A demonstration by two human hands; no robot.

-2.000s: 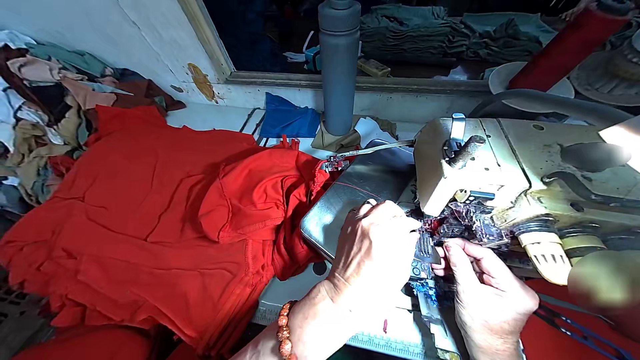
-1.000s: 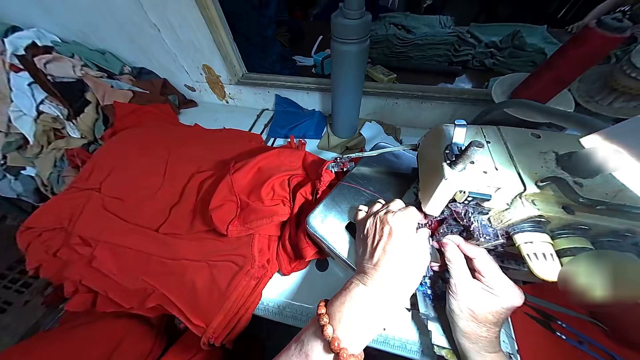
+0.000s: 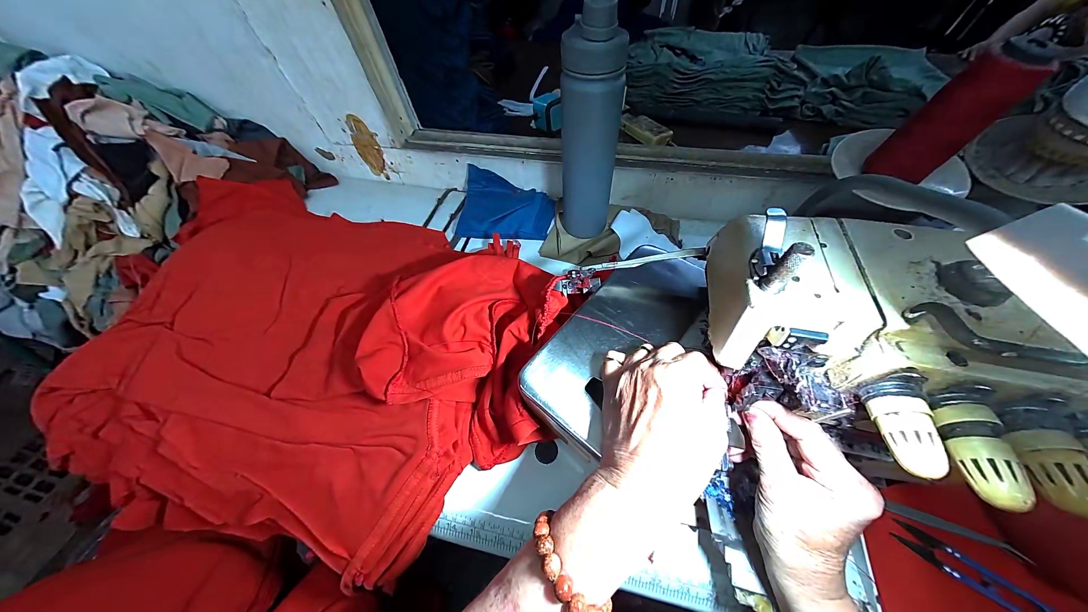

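Note:
My left hand, with a beaded bracelet at its wrist, lies curled over the right edge of the metal plate of an industrial sewing machine. Its fingertips are at the lint-covered needle area; what they hold is hidden. Just right of it, my right hand has thumb and forefinger together at the same spot, and any small thing between them cannot be made out. A thin red thread crosses the plate. The presser foot sits swung out on its arm beside the red garments.
Fabric scraps are heaped at the left. A grey bottle stands behind the plate, by a blue cloth piece. Tweezers and blue-handled thread snips lie at the lower right. A red thread cone is behind the machine.
My left hand has moved from low on the machine's front up to the needle area, closer over the plate. My right hand stays beside it, its fingertips slightly further left and up.

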